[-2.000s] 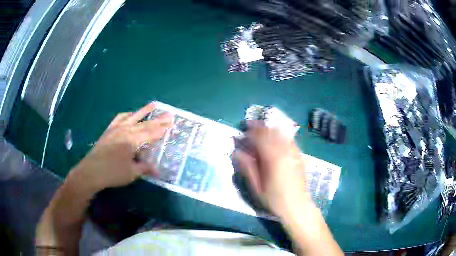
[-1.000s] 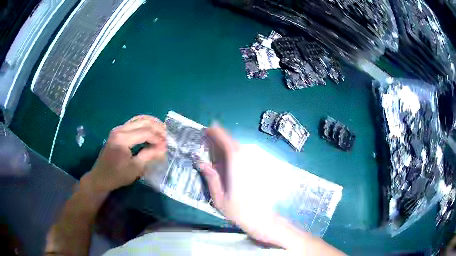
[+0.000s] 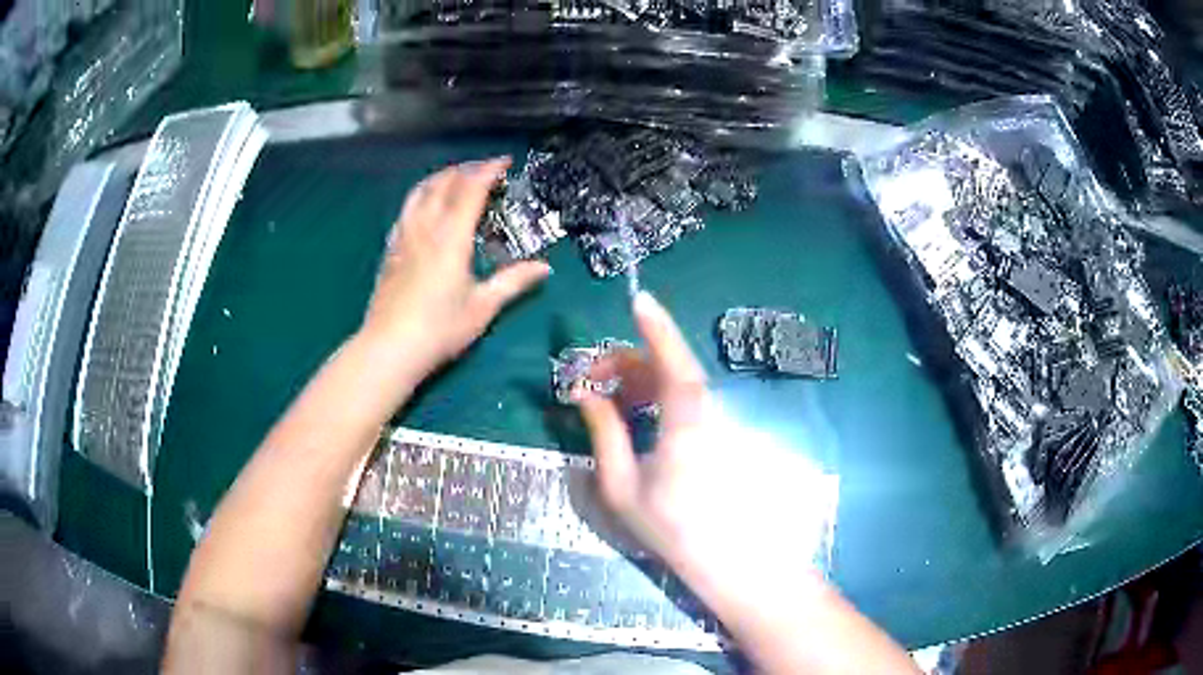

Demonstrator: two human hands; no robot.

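My left hand point(image 3: 442, 264) reaches to the left side of the loose board pile point(image 3: 633, 185), thumb and fingers apart beside a pale board point(image 3: 530, 227). My right hand point(image 3: 666, 435) is over the bench, index finger raised, with a small thin pale piece point(image 3: 633, 278), perhaps film, at its tip. Its thumb and other fingers are at small boards point(image 3: 578, 372), partly hidden; whether they grip one is unclear. The die-cut sheet point(image 3: 442, 541) lies nearest me, its right part under my right forearm and glare.
A short row of dark boards point(image 3: 776, 343) lies right of my right hand. A clear bag of boards point(image 3: 1042, 303) is at right. Stacked clear trays point(image 3: 594, 73) stand at the back. Long spare sheets point(image 3: 165, 290) lie at far left.
The view has shifted, showing more of the back. My left hand has moved from the sheet out to the pile. My right hand has moved off the sheet's left part to the small boards.
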